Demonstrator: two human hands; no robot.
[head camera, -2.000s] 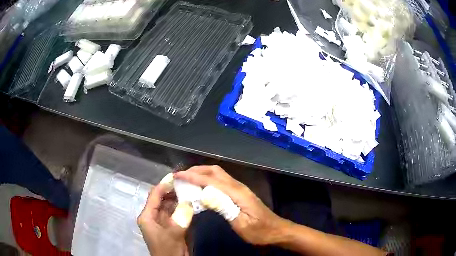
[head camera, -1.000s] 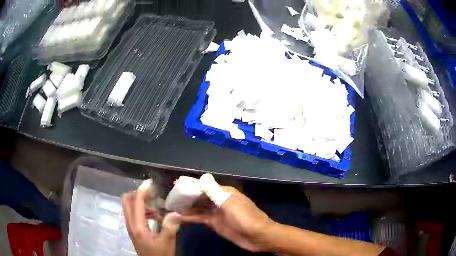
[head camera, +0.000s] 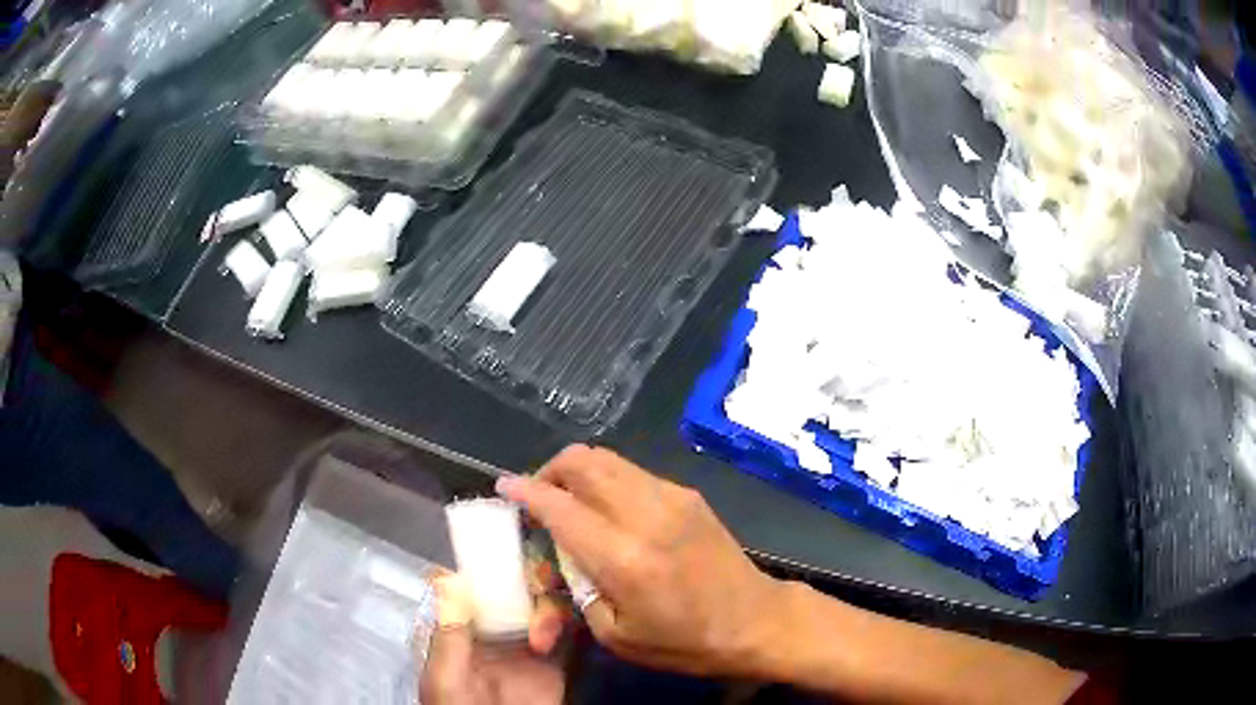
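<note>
A white unit (head camera: 489, 562) stands upright between my hands, below the bench edge. My left hand (head camera: 485, 671) grips its lower end, with a cream finger cot on a fingertip. My right hand (head camera: 661, 572) is at its upper right side, with the thumb or a fingertip near its top; whether it also grips the unit is partly hidden. A blue basket (head camera: 882, 506) heaped with small white pieces (head camera: 909, 358) sits on the bench. A clear ribbed blister tray (head camera: 620, 221) holds one white unit (head camera: 514, 285).
Loose white units (head camera: 344, 248) lie left of the tray. Filled blister trays (head camera: 400, 83) stand behind them. A bag of cream foam pieces (head camera: 1088, 124) and stacked clear trays (head camera: 1191, 455) are at right. White compartment trays (head camera: 324, 606) and a red stool (head camera: 131, 627) are below the bench edge.
The head view has shifted, so the bench items sit lower and further right than a second ago. The white unit has turned from slanted to upright, and my hands are closer together around it.
</note>
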